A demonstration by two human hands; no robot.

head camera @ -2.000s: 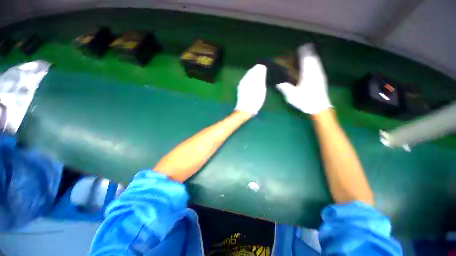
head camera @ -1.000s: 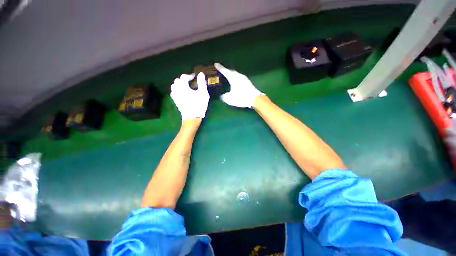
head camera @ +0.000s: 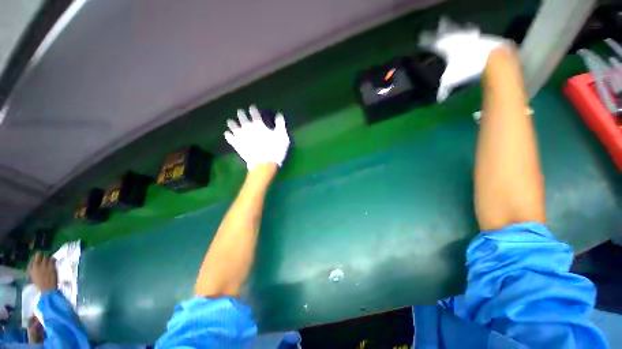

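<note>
My left hand (head camera: 259, 141), in a white glove, lies over a black box (head camera: 269, 118) on the belt. Its fingers are spread and it hides most of that box. My right hand (head camera: 465, 57), also gloved and blurred, is stretched far to the right, over a dark box (head camera: 428, 73) that it partly hides. Its fingers are apart, and I see nothing held in it. A black box with a small orange and white glint on top (head camera: 387, 90) stands just left of that one.
Several closed black boxes with gold print (head camera: 184, 168) stand on the green belt (head camera: 327, 144) at left. A pale slanting post (head camera: 554, 44) and a red tray (head camera: 595, 109) are at right. A neighbour's hand (head camera: 43, 272) is beside a silvery wrap (head camera: 68, 267) at lower left.
My right hand has left the box that both hands held and moved right to the dark boxes. My left hand stays at that box, its fingers now spread. The neighbour's hand has come into view.
</note>
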